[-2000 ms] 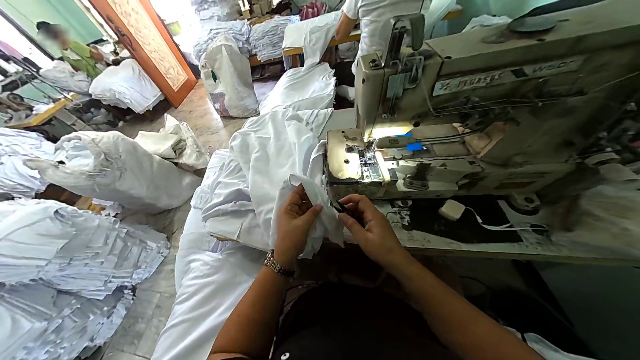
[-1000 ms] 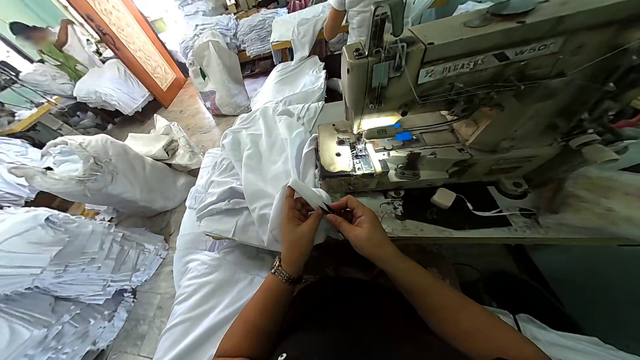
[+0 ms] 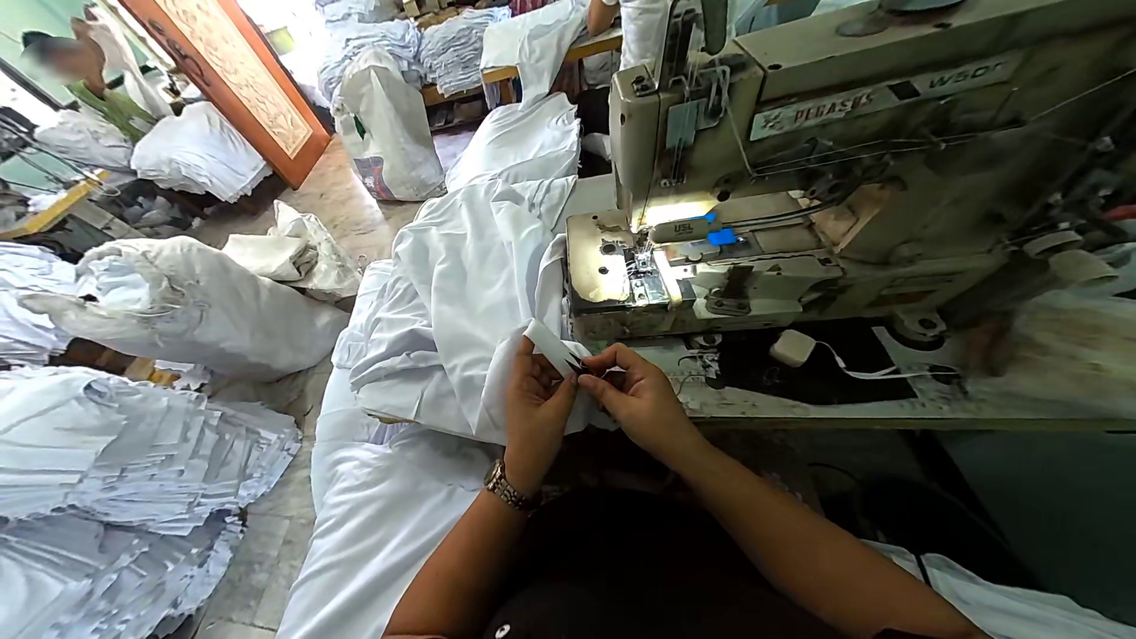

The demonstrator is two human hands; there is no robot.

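My left hand grips the folded edge of a white fabric piece between thumb and fingers. Close against it, my right hand pinches a small dark tool with pointed tips, perhaps thread snips, at that edge. Most of the tool is hidden by the fingers. Behind the hands stands a Pegasus industrial sewing machine, its lit needle plate just beyond them. White cloth lies bunched on the table left of the machine.
Stacks of cut white fabric and a stuffed white sack stand at the left. Another sack is on the floor farther back. A person is at the far left, beside a wooden door. A white plastic piece lies on the machine table.
Both hands stay close together at the fabric edge; they were slightly farther apart two seconds ago. The person at the far left has raised a white cloth.
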